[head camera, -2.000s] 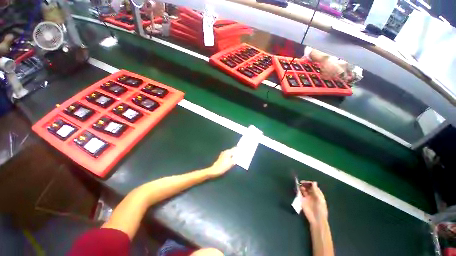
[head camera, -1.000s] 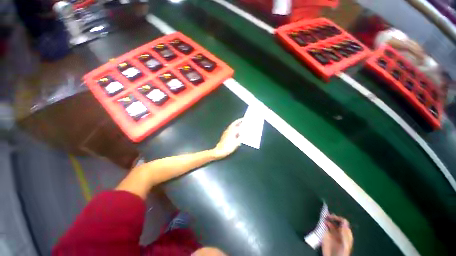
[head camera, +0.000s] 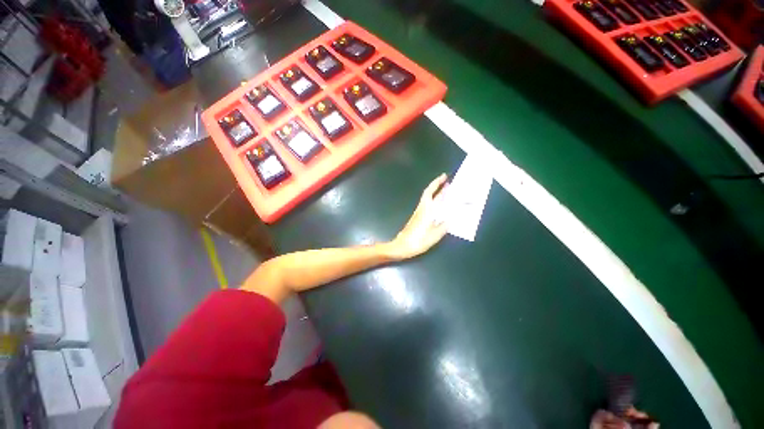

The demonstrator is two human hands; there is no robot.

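Note:
A white paper strip (head camera: 471, 199) lies on or just above the dark-green bench, across from me. My left hand (head camera: 421, 224) holds its near left edge between thumb and fingers. My right hand (head camera: 624, 419) is at the bottom right, blurred and cut off by the picture's edge. It holds a small sheet (head camera: 620, 390) that looks dark and striped. No tool can be made out in it. A red-orange tray (head camera: 251, 194) with two rows of black phone units (head camera: 302, 141) lies at the upper left.
A white strip (head camera: 578, 243) edges the bench beside the green belt. Another filled red tray (head camera: 653, 82) lies at the top right, with part of a further one at the right edge. A cardboard box (head camera: 167, 172) and white boxes (head camera: 63, 272) stand at the left.
The view has turned, so the near tray and my left hand appear further right. My right hand has shifted to the bottom edge, and its sheet now looks dark. My left hand still holds the paper.

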